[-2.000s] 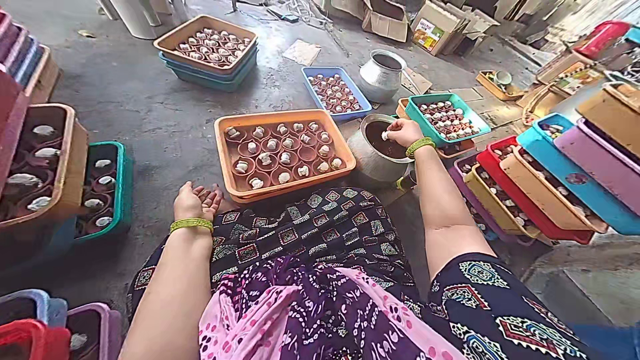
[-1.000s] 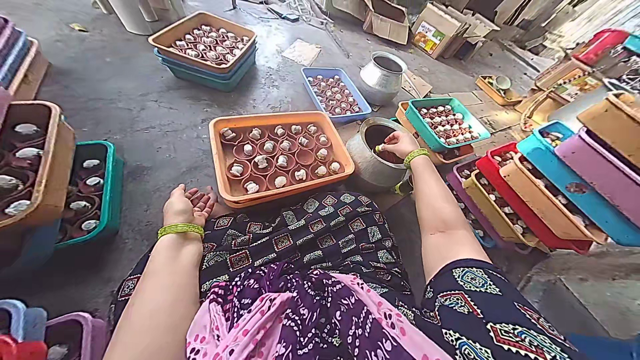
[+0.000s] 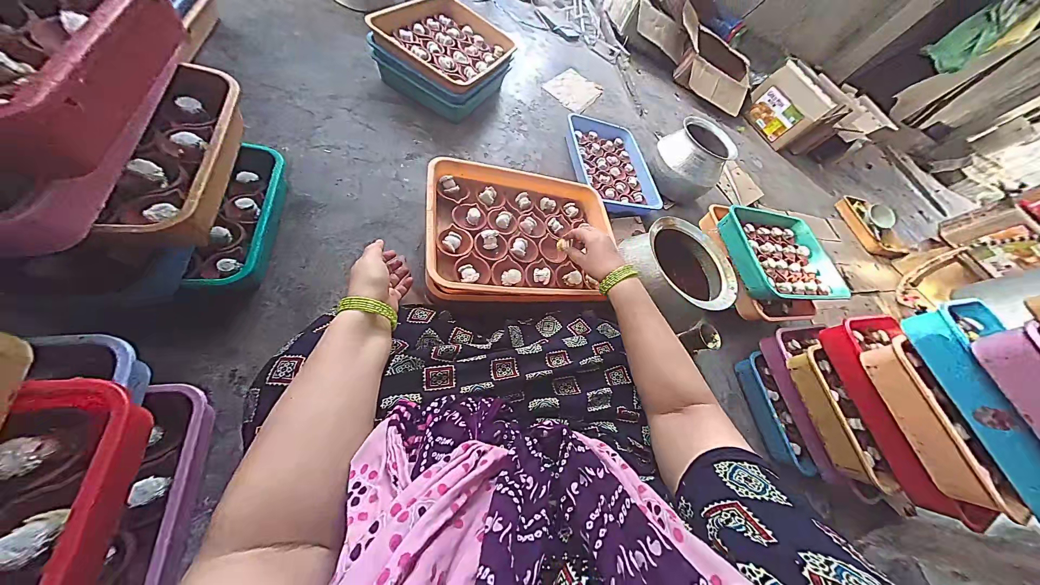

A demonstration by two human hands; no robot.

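An orange plastic tray lies in front of my lap, filled with small round reddish-brown cups, each with a white tuft on it. My right hand is over the tray's right side, its fingers pinched on a small pale piece. Palm up and fingers loosely curled, my left hand rests in the air just left of the tray and holds nothing. Right of the tray stands a metal pot with dark liquid in it.
A second metal pot and a blue tray of cups stand behind. Stacked trays line both sides, among them a teal one at right and a red one at left. Another stack and cardboard boxes are farther back.
My right hand has moved left from the mouth of the pot of dark liquid to the orange tray. My left hand stays beside the tray with its palm up.
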